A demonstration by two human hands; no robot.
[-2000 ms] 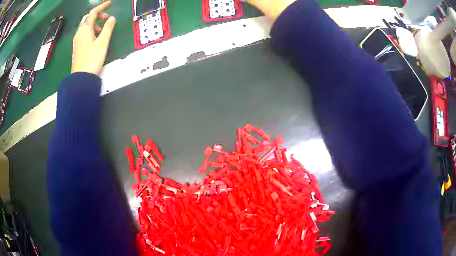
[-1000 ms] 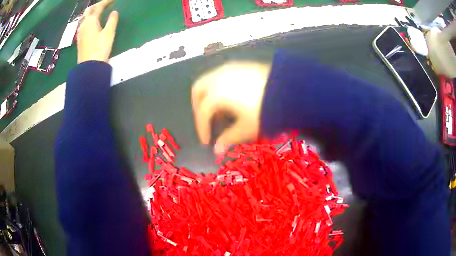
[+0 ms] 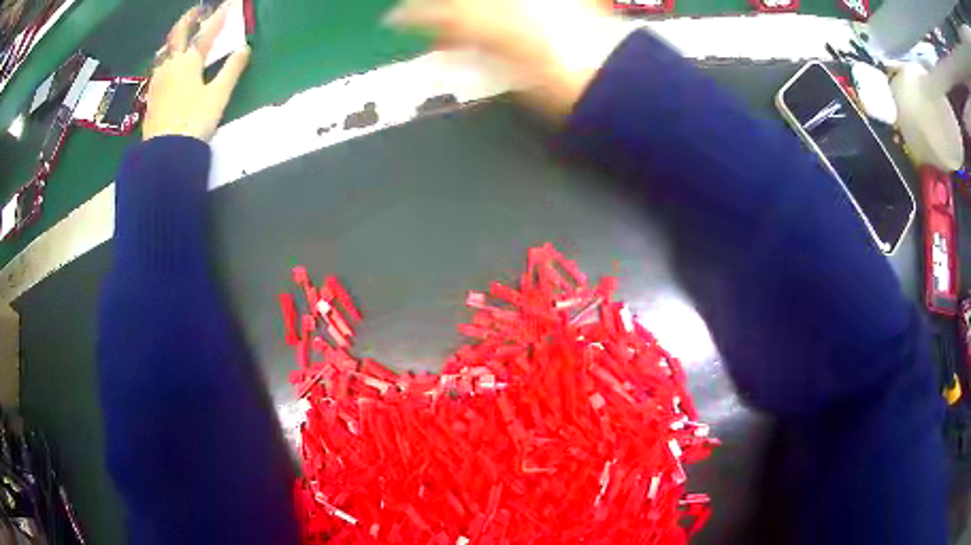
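Observation:
A loose heap of small red strips (image 3: 500, 426) lies nearest me on the dark worktop, with a few strays at its upper left. My left hand (image 3: 195, 85) is over the green belt at the upper left, its thumb and fingers around a phone unit (image 3: 227, 34) with a pale face and red edge. My right hand (image 3: 506, 43) is motion-blurred above the belt at top centre, beyond the heap. Whether its fingers hold a strip cannot be seen.
A white chipped rail (image 3: 309, 126) edges the green belt (image 3: 309, 32). More red-edged units (image 3: 115, 104) lie at far left and the top edge. A smartphone (image 3: 857, 165), a long red piece (image 3: 939, 240) and a white fixture (image 3: 924, 112) are at right.
My right hand went from the top edge down to the heap, then back up over the belt. Units on the belt shifted right. A unit now lies within my left hand's fingers.

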